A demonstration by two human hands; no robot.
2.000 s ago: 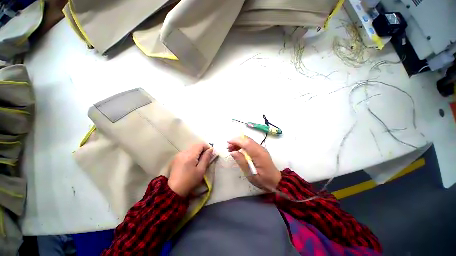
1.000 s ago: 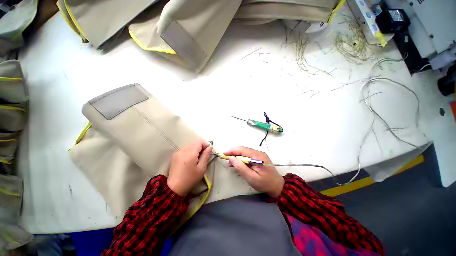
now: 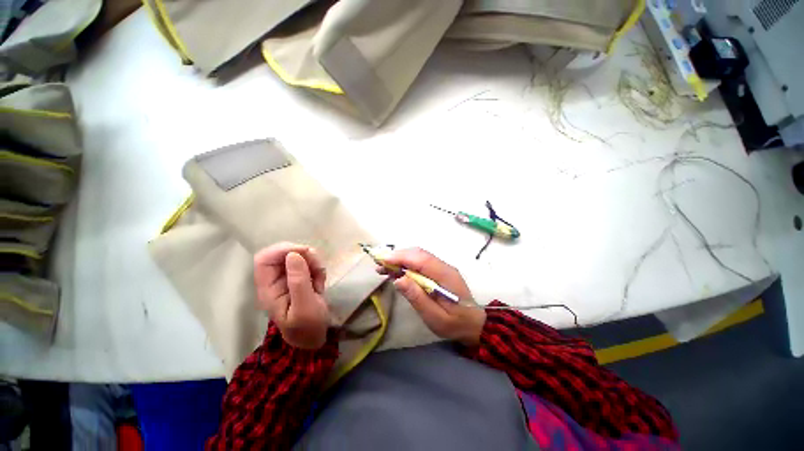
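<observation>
The beige sewn fabric piece (image 3: pixel 304 198) lies on the table, with a grey rectangular patch (image 3: pixel 244 165) at its upper end and yellow edging. My left hand (image 3: pixel 295 286) is above it, thumb and fingers pinched together. Faint fine lines show near its fingertips, perhaps thread; I cannot tell if it is held. My right hand (image 3: pixel 432 291) is shut on the pale yellow thread burner (image 3: pixel 423 284), its thin tip pointing up-left at the fabric's right corner. A small dark bit shows at that corner. I cannot tell if the tip touches.
A green-handled awl (image 3: pixel 487 226) with a black tie lies right of the fabric. The grey cord (image 3: pixel 533 306) runs right from the burner. Thread scraps (image 3: pixel 648 95) lie at the upper right. More beige pieces are at the back (image 3: pixel 388 53) and left (image 3: pixel 35 176). A white machine (image 3: pixel 776 53) stands far right.
My left hand has let go of the fabric corner and moved left, fingers pinched. The burner, earlier tilted away, was brought to the corner and remains there. The whole view has shifted slightly.
</observation>
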